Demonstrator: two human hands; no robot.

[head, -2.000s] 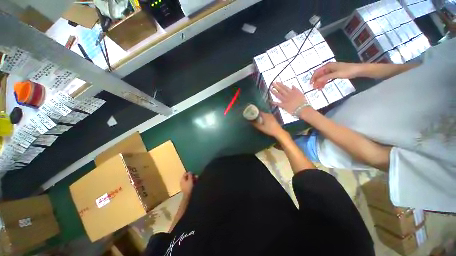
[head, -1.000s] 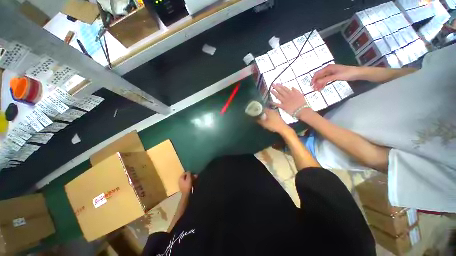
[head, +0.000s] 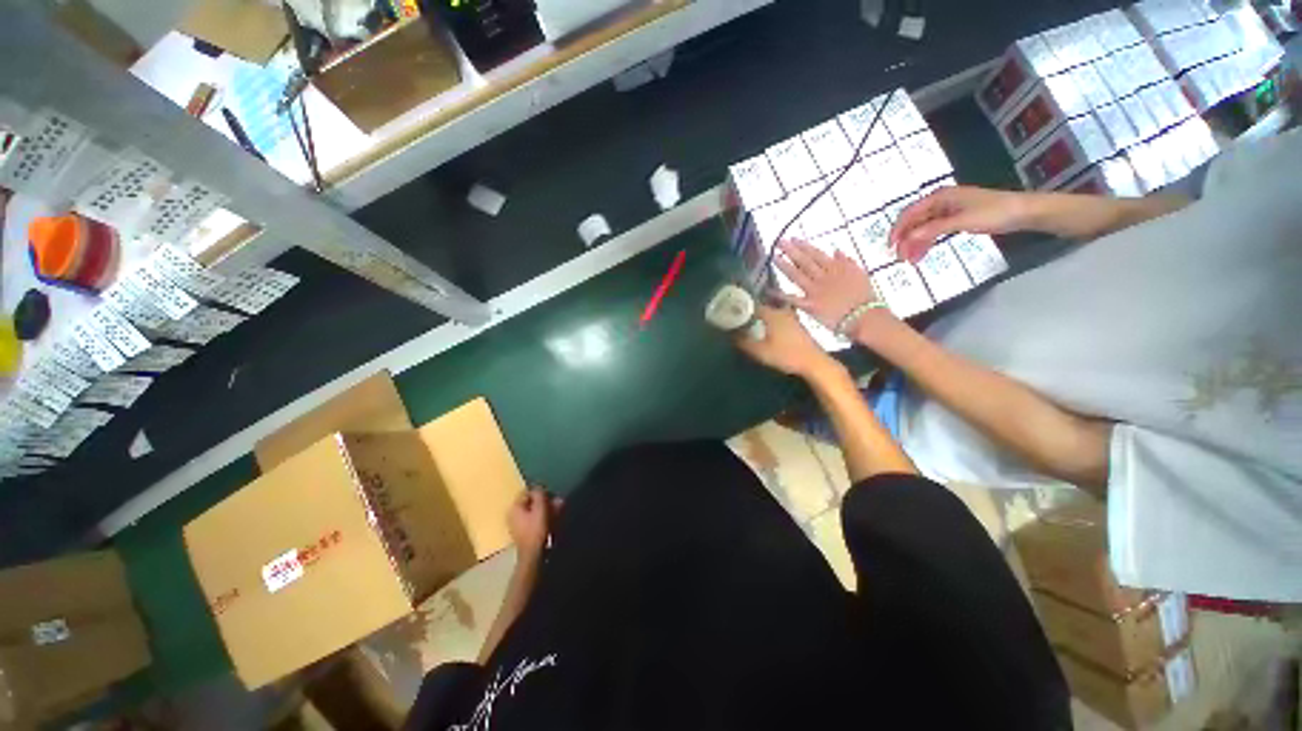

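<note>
My right hand [head: 784, 343] holds a pale barcode scanner [head: 731, 307], its rounded head left of a tight block of small boxes [head: 857, 186] with white labelled tops. A thin black cable crosses the block. My left hand [head: 533, 517] is small in view, with curled fingers at the flap edge of an open brown carton [head: 307, 557]; its grip on the flap is unclear. A thin red streak [head: 663, 289] shows on the green surface [head: 571, 386] left of the scanner.
Another person's hands [head: 835, 289] rest on and hover over the boxes. More small boxes [head: 1099, 100] stand upper right. A second carton [head: 72, 628] is lower left. A metal post [head: 271, 207] and equipment shelf [head: 429, 136] edge the black strip with paper scraps [head: 665, 186].
The paper scraps on the black strip have moved left and down. My right hand and the scanner have shifted slightly right. My left hand and the other person's hands are nearly unchanged.
</note>
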